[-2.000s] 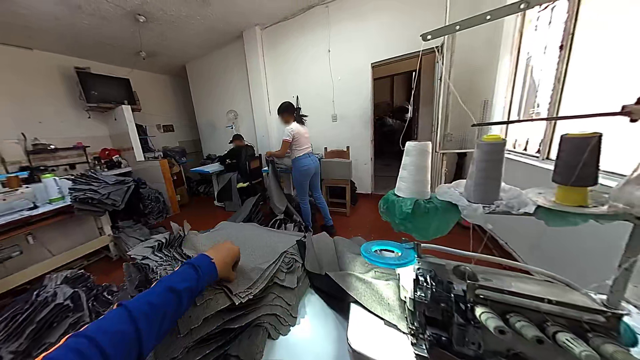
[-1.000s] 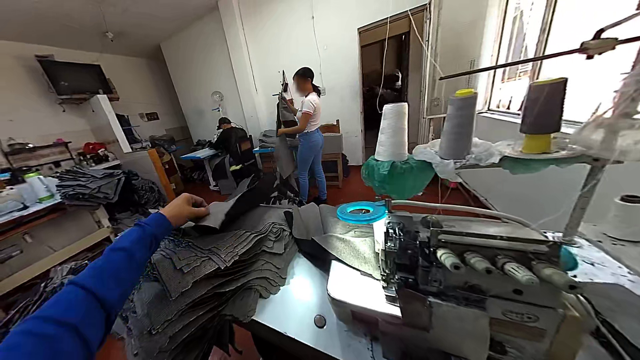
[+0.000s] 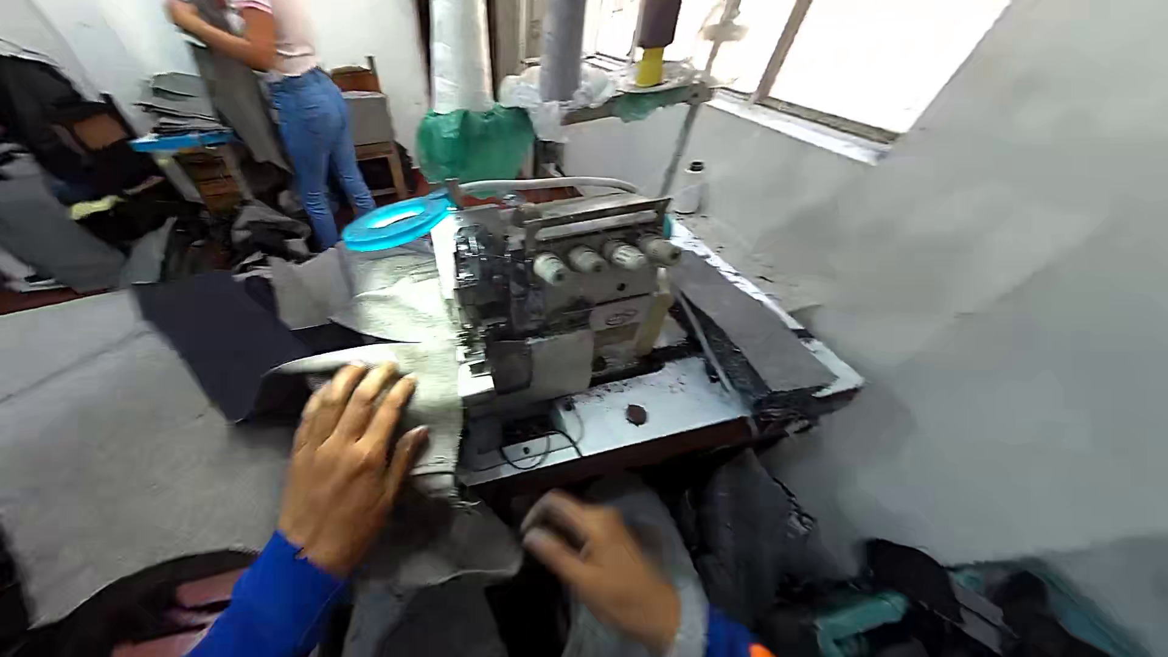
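Observation:
Palm down, my left hand [image 3: 351, 456] rests with spread fingers on a grey fabric piece [image 3: 429, 401] beside the needle area of an overlock sewing machine [image 3: 584, 301]. My right hand [image 3: 602, 566], blurred and with curled fingers, is below the front edge of the machine table [image 3: 675, 411], close to hanging grey fabric [image 3: 474, 547]; whether it grips any cloth is unclear. A dark fabric piece [image 3: 219, 338] lies left of the machine, and a wide grey cloth [image 3: 137, 438] spreads at the far left. A blue ring-shaped tray [image 3: 397, 222] sits at the machine's upper left.
Thread cones [image 3: 461, 64] stand behind the machine, one wrapped in green plastic [image 3: 474, 144]. A grey strip [image 3: 757, 319] lies on the table's right side, by the wall [image 3: 985, 328]. A person in jeans [image 3: 315, 137] stands at the back left holding grey cloth. Cloth heaps [image 3: 912, 593] lie lower right.
The view has swung right and down toward the machine. My left hand, earlier at the stacked grey pieces, is now on fabric beside the machine. My right hand has come into view.

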